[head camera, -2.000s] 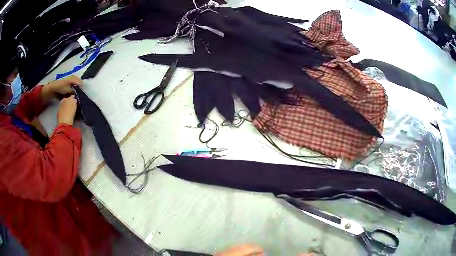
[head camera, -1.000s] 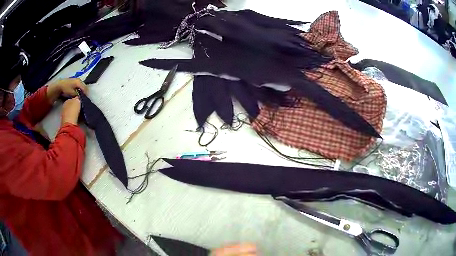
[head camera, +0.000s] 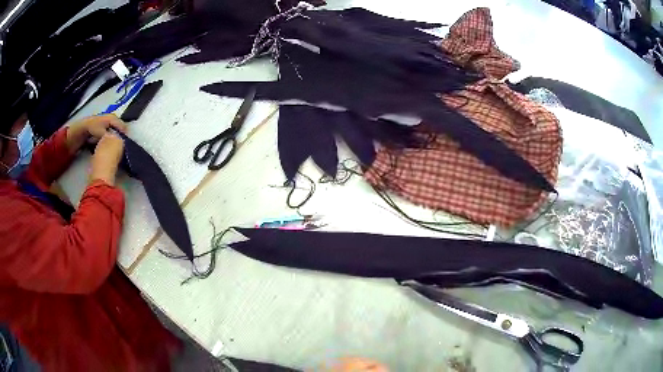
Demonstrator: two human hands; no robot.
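At the bottom edge, a small blurred part of a hand, seemingly my left hand (head camera: 355, 365), is cut off by the frame; its fingers and grip cannot be made out. A dark pointed fabric piece (head camera: 258, 365) lies just left of it, also cut off. My right hand is out of the picture. A long black fabric piece (head camera: 407, 254) lies across the near table, its tip to the left. Large shears (head camera: 511, 325) lie with their blades partly under its lower edge.
A person in red (head camera: 58, 247) at left holds a dark piece (head camera: 161, 190). Black scissors (head camera: 216, 147), a pen-like tool (head camera: 280, 223), and a dark stack (head camera: 356, 65) on plaid cloth (head camera: 465, 174) lie beyond. Clear plastic (head camera: 596, 211) is at right, loose threads (head camera: 211, 251) at left.
The hand and dark piece at the bottom edge show less than a second ago; the piece's tip sits lower. The other person's piece has swung slightly right at its lower tip.
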